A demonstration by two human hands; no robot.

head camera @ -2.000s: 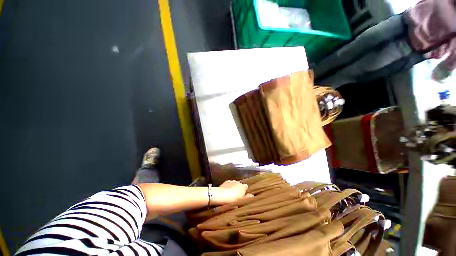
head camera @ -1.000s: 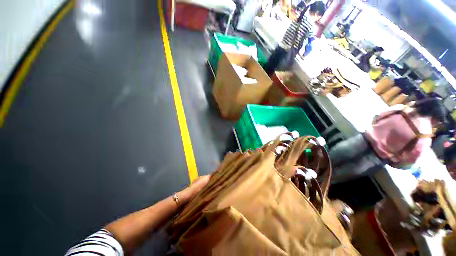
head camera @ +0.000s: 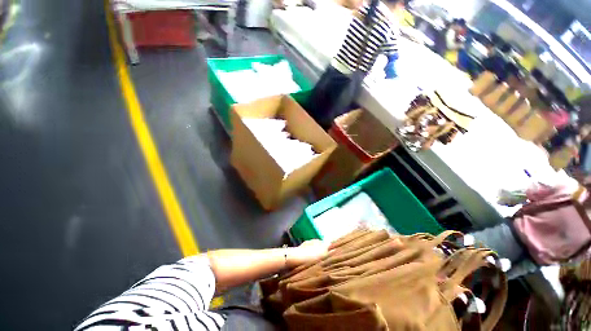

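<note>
A thick stack of tan-brown tote bags [head camera: 382, 278] is held in front of my body at the bottom of the view. Its folded edges face left. The brown bag handles [head camera: 483, 271] with white bits hang bunched to the right. My left hand [head camera: 311, 251] is at the far left edge of the stack and grips it, its fingers partly hidden by the bags. My right hand is not in view.
Ahead stand a green crate [head camera: 415, 210] with white contents, an open brown carton [head camera: 259, 178], a red-edged carton [head camera: 340, 165] and another green crate [head camera: 223, 97]. A long white worktable [head camera: 479, 155] runs along the right, with people beside it. A yellow floor line [head camera: 152, 161] runs on the left.
The white-topped platform with its flat bags has left the view. The held stack has moved forward along the aisle, and the crates and cartons now appear closer.
</note>
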